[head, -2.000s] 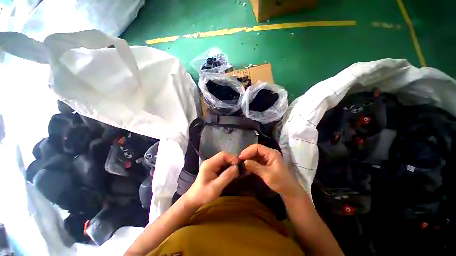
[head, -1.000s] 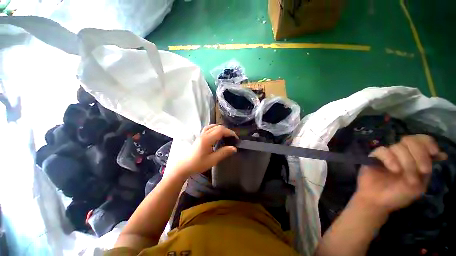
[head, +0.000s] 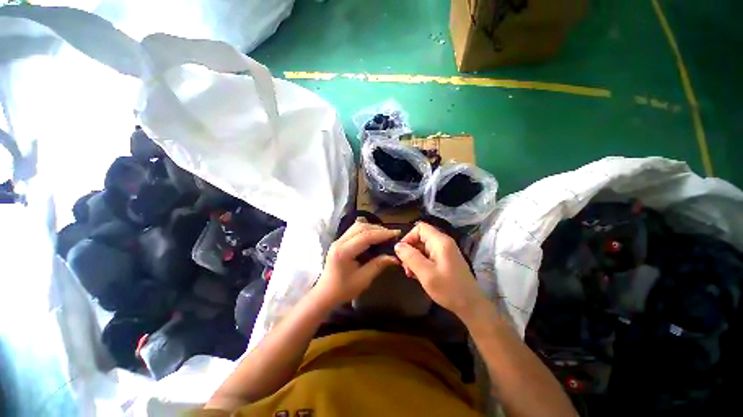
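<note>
A dark grey pouch with black edges [head: 393, 295] lies on my lap, partly hidden under my hands. My left hand [head: 356, 259] and my right hand [head: 433, 265] meet above its far edge. The fingertips of both hands pinch a small dark piece, likely the black webbing strap [head: 397, 239], mostly hidden by the fingers. Whether a buckle is there cannot be told.
Two open clear plastic bags with dark contents [head: 397, 168] [head: 458, 192] and a smaller one [head: 380, 122] stand ahead on cardboard [head: 461, 148]. White bulk sacks of dark items are at left [head: 314, 163] and right [head: 521, 236]. A carton [head: 521, 37] stands beyond.
My right hand, which held the strap stretched far out to the right a second ago, has come back beside my left hand. The strap is no longer stretched out.
</note>
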